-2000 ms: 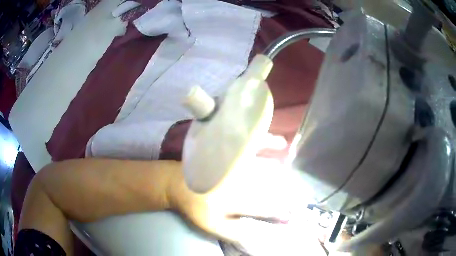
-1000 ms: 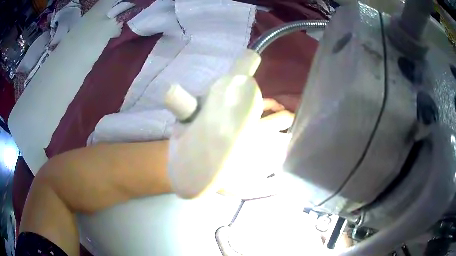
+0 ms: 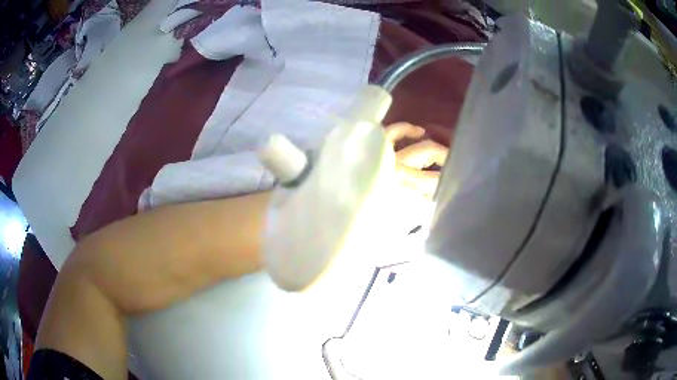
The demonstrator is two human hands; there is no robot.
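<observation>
My left forearm reaches from the lower left across the table's front, behind the sewing lamp [image 3: 323,204]. My left hand [image 3: 416,152] shows past the lamp, bare, with fingers bent over maroon cloth; its palm is lost in glare, so its grip is unclear. The maroon fabric panel [image 3: 159,122] lies on the table with white interfacing [image 3: 319,48] on it, one end folded beside my forearm. The grey machine head [image 3: 505,171] stands at the right. The needle area is washed out by light. My right hand cannot be made out.
A pale extension board [image 3: 82,141] lies under the cloth at left. Cut pieces [image 3: 56,78] are stacked at the far left. A metal gooseneck [image 3: 427,56] arches from the machine to the lamp. The machine bed [image 3: 386,319] is bright with glare.
My left hand has moved away from me, up along the machine head's left side, and its fingers now show. The cloth by the needle has moved off, uncovering the machine bed's plate edge.
</observation>
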